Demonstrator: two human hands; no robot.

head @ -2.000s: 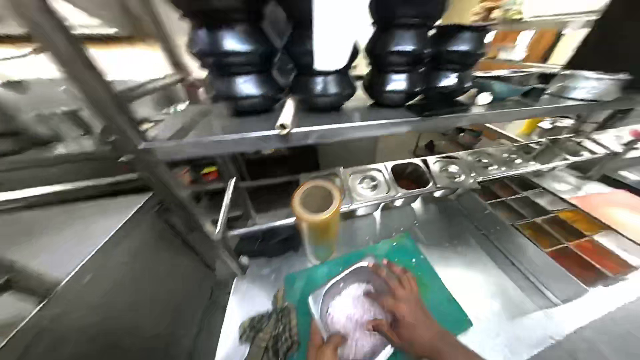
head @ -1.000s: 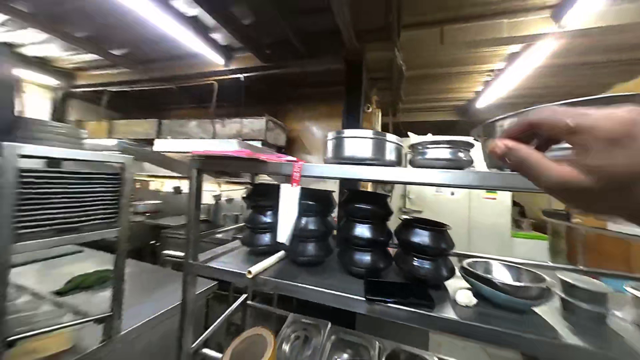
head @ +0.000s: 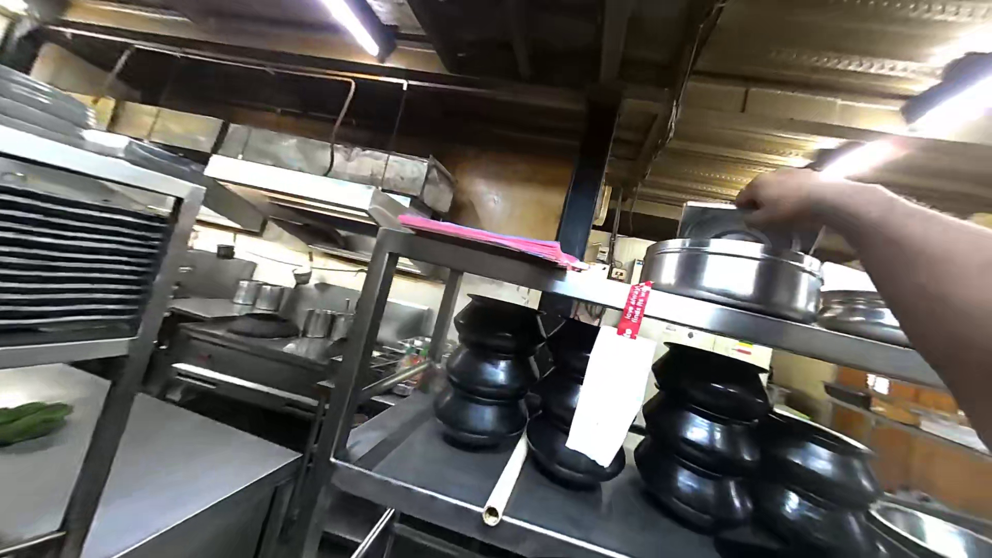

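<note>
My right hand (head: 783,200) reaches up to the top shelf with curled fingers, at a metal lid (head: 697,221) tilted above a round steel container (head: 732,275). The fingers overlap the lid's upper edge; whether they grip it is hard to tell. Beside the container sits a steel pot (head: 860,314), partly behind my forearm. My left hand is out of the frame. On the shelf below stand stacks of black bowls (head: 496,372), and a sheet of white paper (head: 612,395) hangs before one stack on red tape (head: 634,310).
The steel shelf edge (head: 775,333) runs below the container. Pink sheets (head: 488,240) lie on the top shelf at left. A pale tube (head: 508,480) juts over the lower shelf's edge. Further left are a rack of trays (head: 77,263) and a counter (head: 186,465).
Two seconds ago both hands were at a metal container of pale contents on a green board. The view has swung up, and my right hand is now at the round container on the top shelf.
</note>
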